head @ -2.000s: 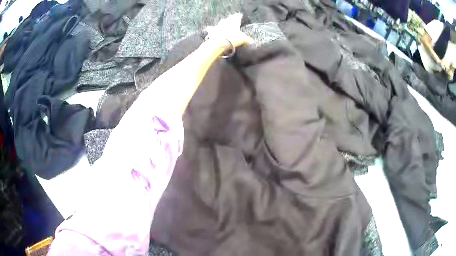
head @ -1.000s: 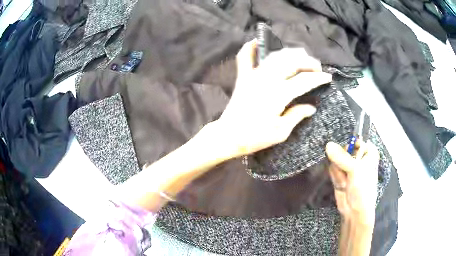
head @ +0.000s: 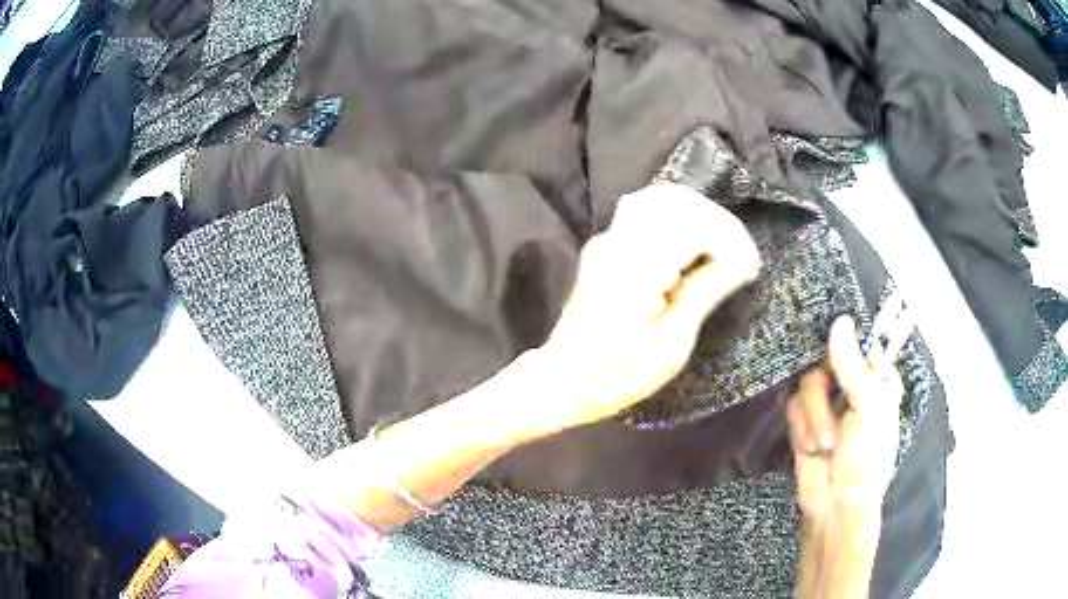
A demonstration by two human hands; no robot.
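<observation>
A tweed coat lies with its dark lining up, bordered by a speckled front facing and hem. A curved speckled flap is folded over the lining. My left hand is closed on the flap's inner side, fingertips hidden in the cloth. My right hand is at the flap's right edge, thumb up, with the thread snips showing only as a blurred light streak at its fingertips. Any loose thread is too fine to see.
Navy garments lie at the left. More speckled garments lie at the upper left. A dark sleeve runs down the right over the white table. An orange-yellow seat edge shows at the lower left.
Since one second ago, my left hand has closed and moved slightly down at the flap. My right hand has shifted slightly right. Earlier, my left arm reached to the far side and the flap was not visible.
</observation>
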